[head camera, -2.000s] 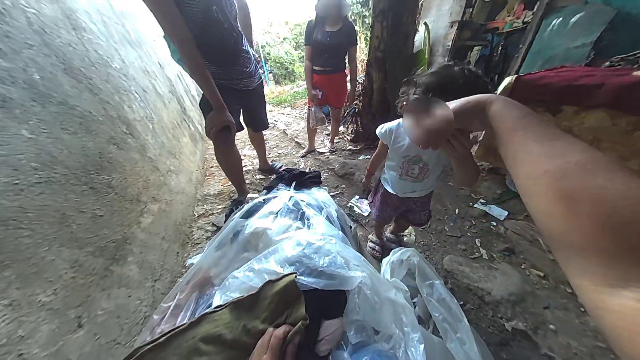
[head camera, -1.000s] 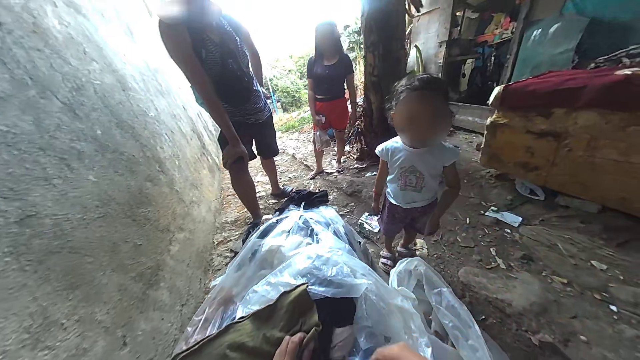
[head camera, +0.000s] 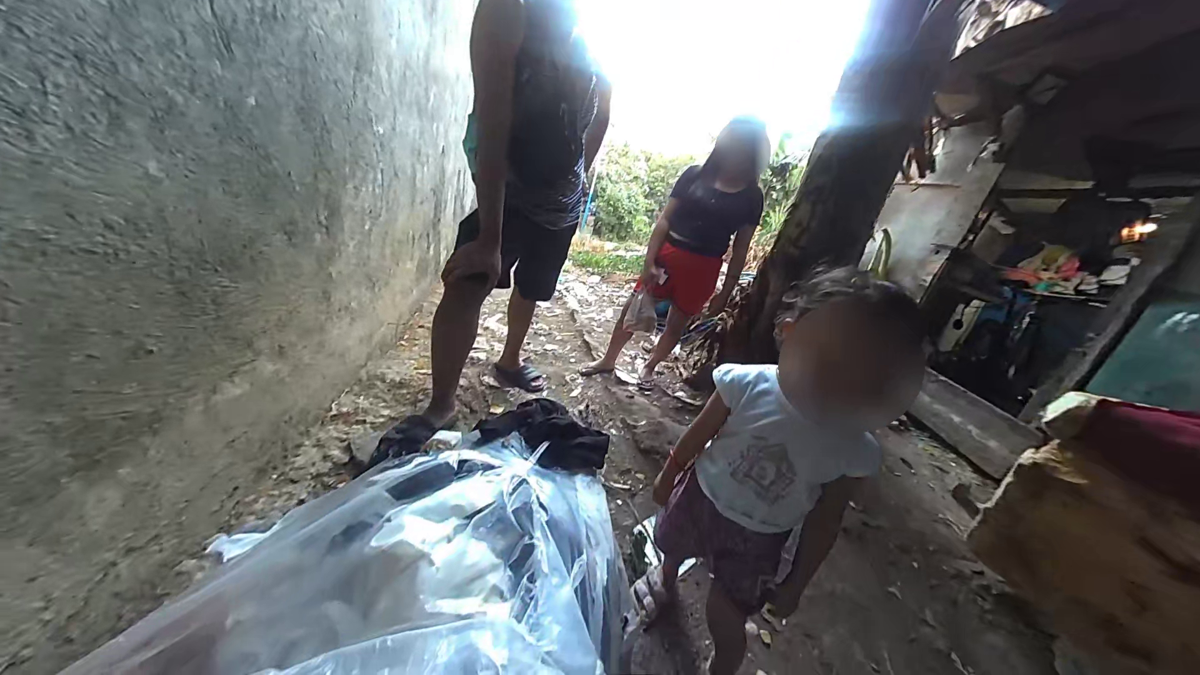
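Observation:
Neither my left hand nor my right hand shows in the head view now. A large clear plastic bag (head camera: 450, 572) fills the lower left, with light and dark cloth visible through it. At its far end lies a bundle of black cloth (head camera: 553, 433). What the bag's near end touches is cut off by the frame's lower edge.
A small person in a white shirt (head camera: 764, 459) stands right of the bag. Beyond it are a person in black shorts (head camera: 539, 244) and a person in red shorts (head camera: 689, 277). A rough concrete wall (head camera: 206, 234) rises at left, a tree trunk (head camera: 825, 197) behind, a cloth-topped block (head camera: 1097, 525) at right.
Two seconds ago my right arm reached to the small person's face; a second ago it was back low by the bag. Both hands and the olive cloth have left view as the view tilted.

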